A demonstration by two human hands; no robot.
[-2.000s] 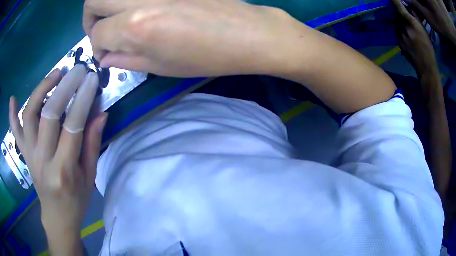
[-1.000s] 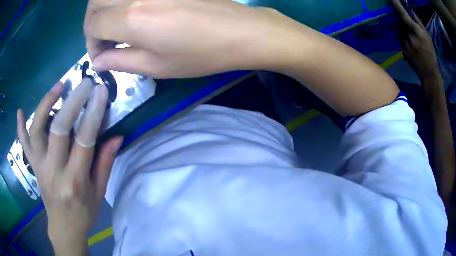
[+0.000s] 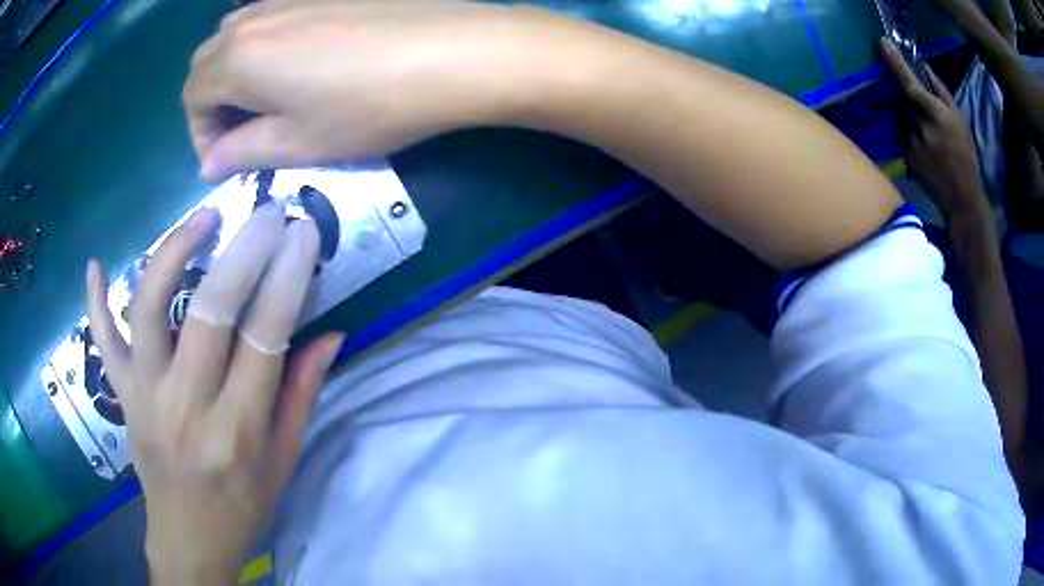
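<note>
A long silver metal plate (image 3: 372,229) with round dark openings lies on the dark-green work surface, near its blue edge. My left hand (image 3: 218,355) lies over the plate's middle, fingers spread. Pale finger cots cover two of its fingers, whose tips rest at the opening nearest the plate's right end. My right hand (image 3: 286,86) is above the plate's far edge, palm down, with thumb and fingers bent together. Its fingertips are partly hidden, and I cannot tell whether it holds something small.
Small reddish parts (image 3: 14,245) lie on the green work surface (image 3: 103,149) at the far left. A brighter green patch (image 3: 29,492) is at lower left. At the upper right, another person's hand (image 3: 933,126) is near a shiny plate (image 3: 901,34).
The plate and my left hand appear further right and lower in the picture. My right hand has moved off the opening towards the plate's far edge, uncovering the plate's right end.
</note>
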